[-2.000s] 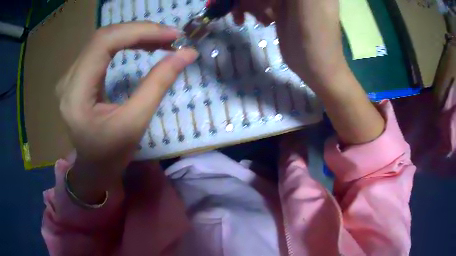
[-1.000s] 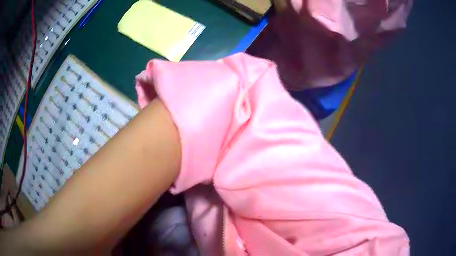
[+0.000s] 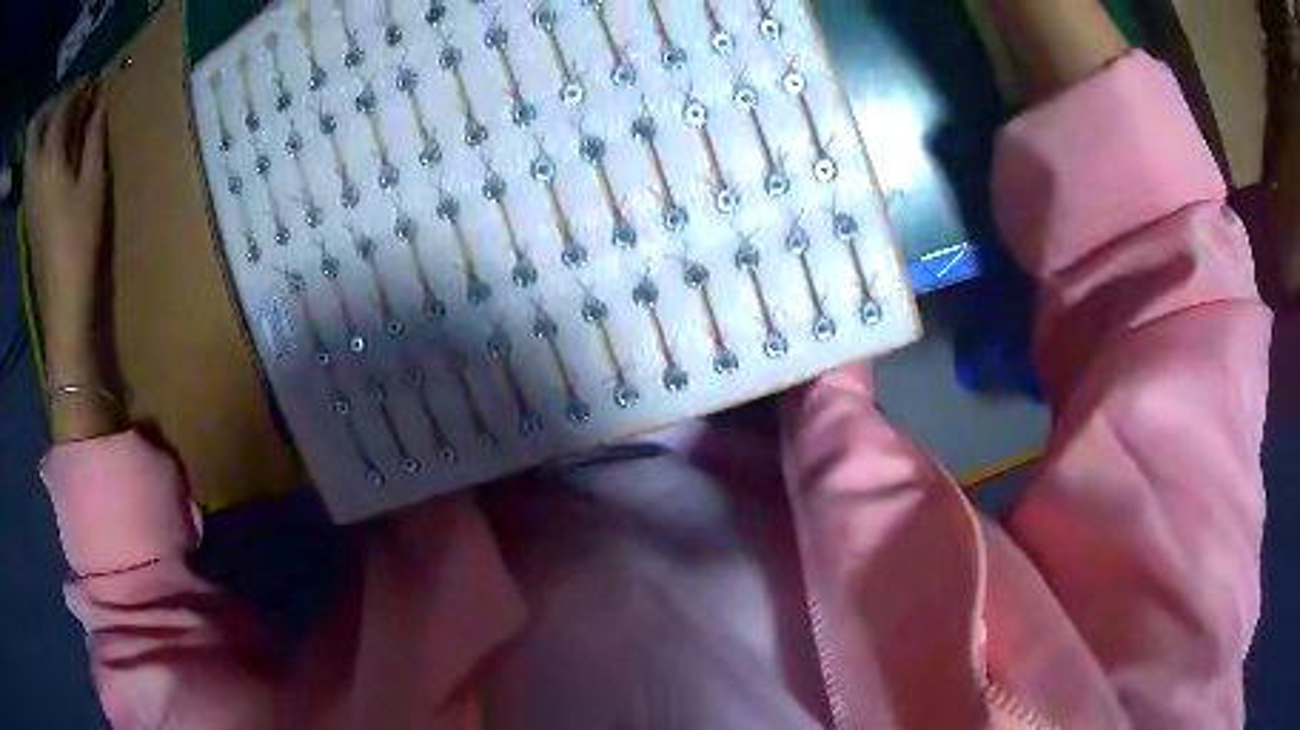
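Observation:
A white foam board (image 3: 684, 378) lies tilted in front of me, its near edge over my lap. Rows of dumbbell-shaped strips (image 3: 606, 335) with thin gold-brown bars and round silver-blue ends cover it. My left hand (image 3: 69, 143) is at the far left, on or beside the brown cardboard sheet, away from the board; its fingers are blurred and dim. My right hand is cut off by the top edge; only the wrist and pink sleeve show at the upper right.
The brown cardboard sheet (image 3: 157, 257) lies left of the board, with a yellow edge below it. Green mat with blue tape (image 3: 944, 267) shows to the right. Another brown sheet or box (image 3: 1223, 86) stands at the far right.
The view has swung back over the board. Compared with two seconds ago, my left hand has moved off the board to the far left, and my right hand has moved up and right out of view.

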